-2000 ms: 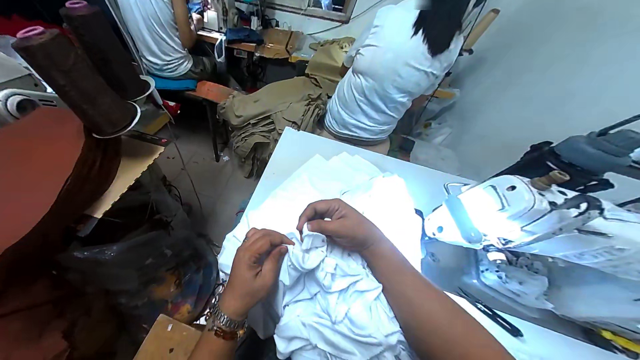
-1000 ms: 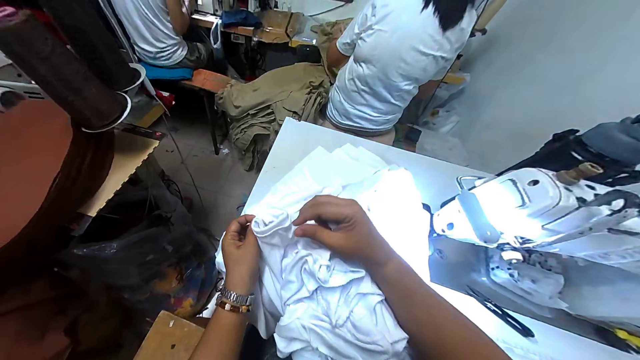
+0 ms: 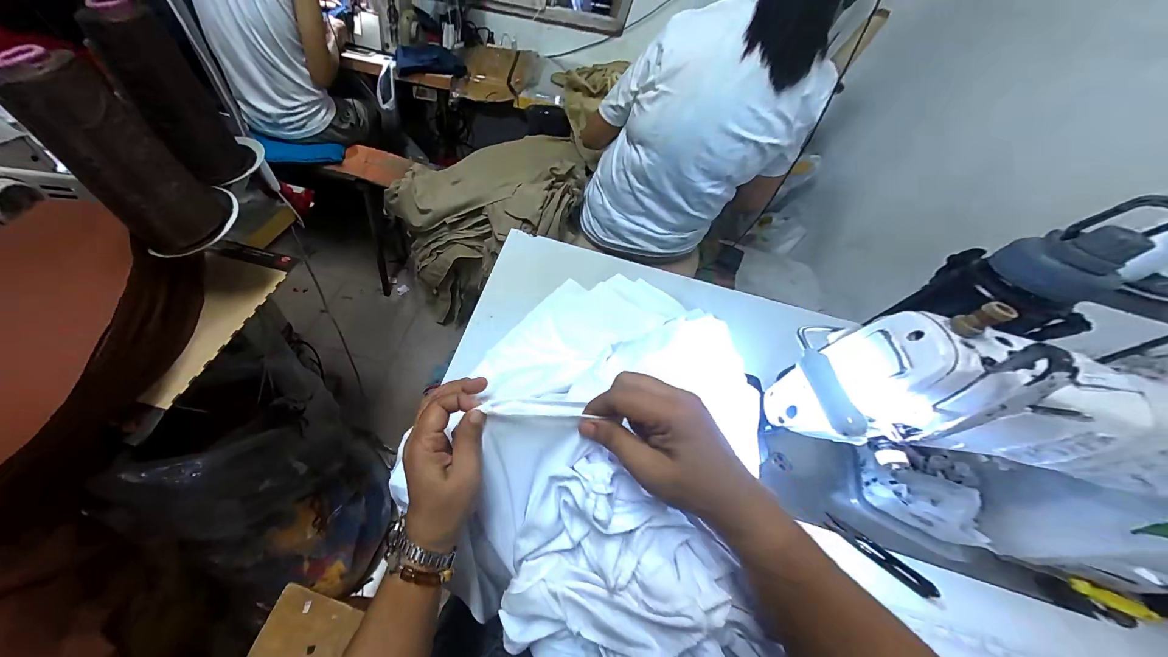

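Note:
White fabric (image 3: 620, 547) lies bunched over the near part of a white sewing table (image 3: 547, 265), with flatter white layers behind it. My left hand (image 3: 447, 456), wearing a metal watch and a bracelet, pinches one end of a folded fabric edge between thumb and fingers. The other end of that edge is pinched by my right hand (image 3: 662, 438), so a short stretch runs nearly straight between them. To the right of my right hand stands a white sewing machine (image 3: 949, 383) with its lamp lit. Black thread snips (image 3: 885, 557) lie on the table in front of the machine.
Large brown thread cones (image 3: 119, 155) stand at upper left, above dark plastic bags (image 3: 255, 511). Beyond the table sits a person in a white shirt (image 3: 693, 137), beside piled khaki fabric (image 3: 493, 201). Another seated person (image 3: 265, 73) is farther back. A yellow-handled tool (image 3: 1118, 598) lies at lower right.
Two seconds ago my hands were close together on the bunched fabric; they are now apart, with a fabric edge drawn straight between them.

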